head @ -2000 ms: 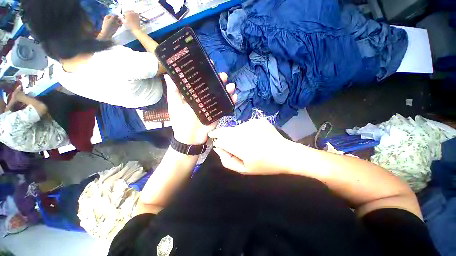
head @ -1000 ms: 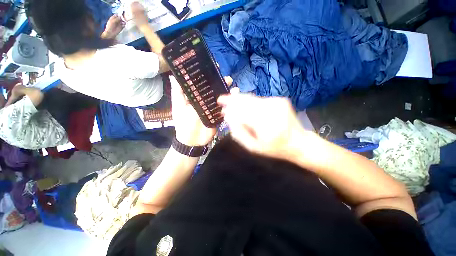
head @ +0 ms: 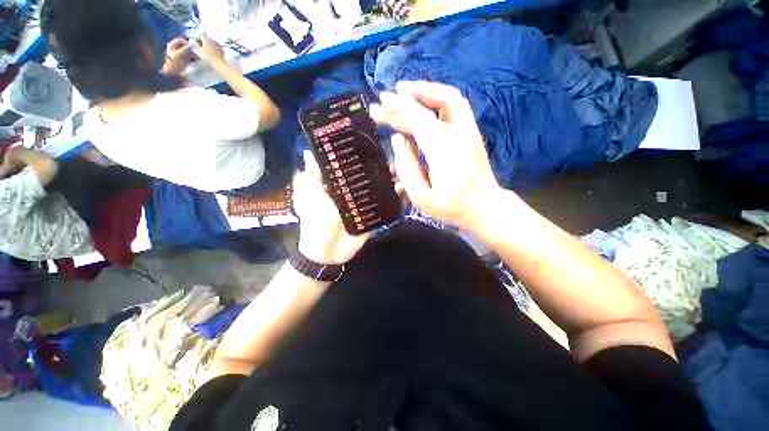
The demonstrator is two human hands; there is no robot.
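Observation:
A smartphone (head: 352,168) with a dark screen and reddish list rows lies in my left hand (head: 325,223), tilted slightly, its top edge away from me. My left hand holds it from below and the side; a black band is on that wrist. My right hand (head: 447,156) is raised at the phone's right edge, fingers spread and partly bent, near the upper part of the screen. Whether a fingertip touches the screen I cannot tell. Pale thin strands (head: 426,220) show just below my right hand.
Blue garments (head: 540,101) are heaped beyond my hands. A person in a white top (head: 181,135) sits at a blue-edged table (head: 337,52) at upper left. Cream fabric (head: 156,358) lies lower left, pale greenish printed cloth (head: 666,265) at right.
My right hand has moved from below the phone up to beside its upper right part, with fingers spread. The phone sits a little lower and more upright in view.

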